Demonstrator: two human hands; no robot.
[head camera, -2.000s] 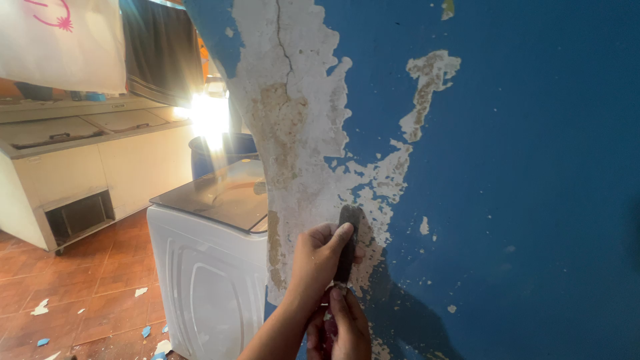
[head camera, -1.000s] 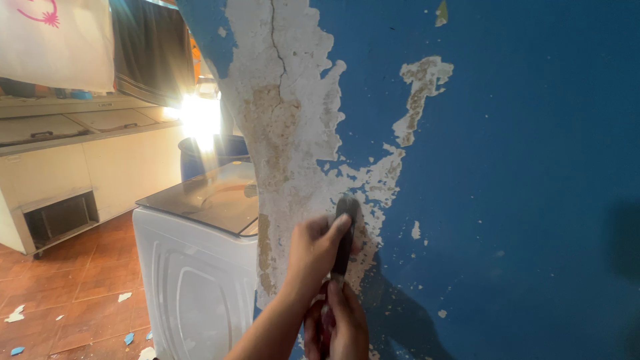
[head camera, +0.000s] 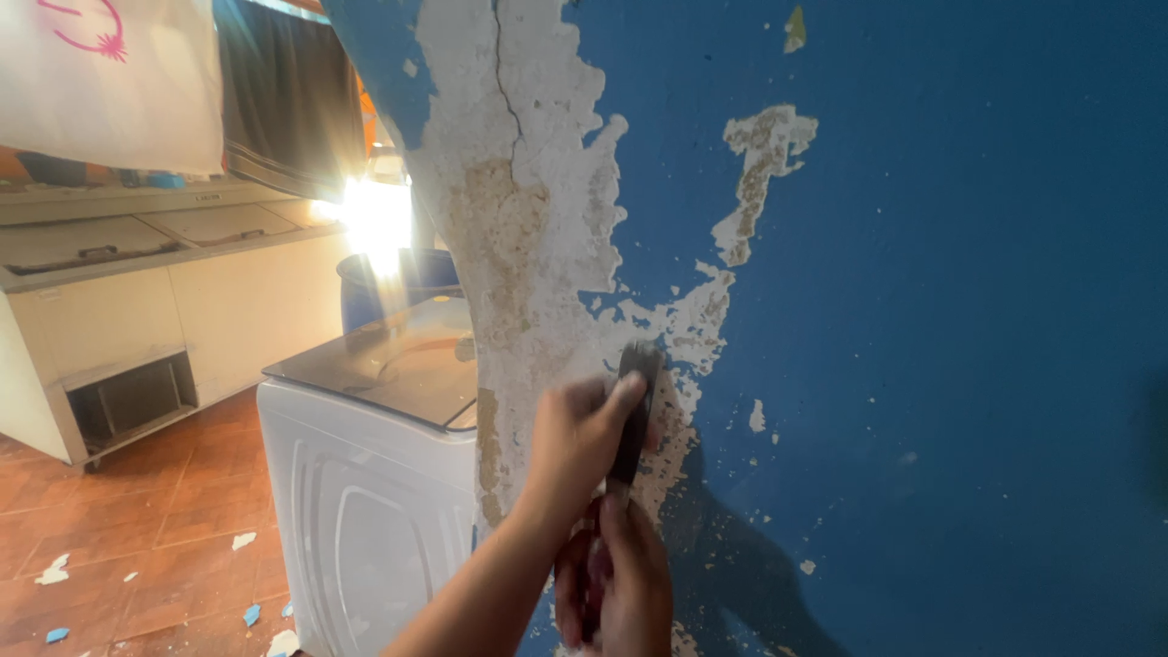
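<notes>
A scraper with a dark metal blade (head camera: 631, 429) stands nearly upright against the wall, its tip on the lower part of the bare patch. My left hand (head camera: 575, 438) grips the blade with the thumb pressed on its face. Below it, my right hand (head camera: 620, 579) is closed around the reddish handle (head camera: 598, 584), which its fingers partly cover. The blue painted wall (head camera: 912, 347) has a large patch of whitish plaster (head camera: 547, 237) with ragged paint edges and a crack (head camera: 506, 100). A narrow peeled strip (head camera: 754, 192) lies up and right of the blade.
Left of the wall stands a white washing machine (head camera: 356, 538) with a glassy lid, and a blue barrel (head camera: 356, 292) behind it. Farther left is a pale chest freezer (head camera: 246, 301) on castors. Paint flakes (head camera: 53, 570) lie on the tiled floor (head camera: 173, 511). Cloths (head camera: 283, 100) hang above; bright light glares beside them.
Both hands keep their hold on the scraper, close to the same part of the wall. No clear change in the bare patch shows.
</notes>
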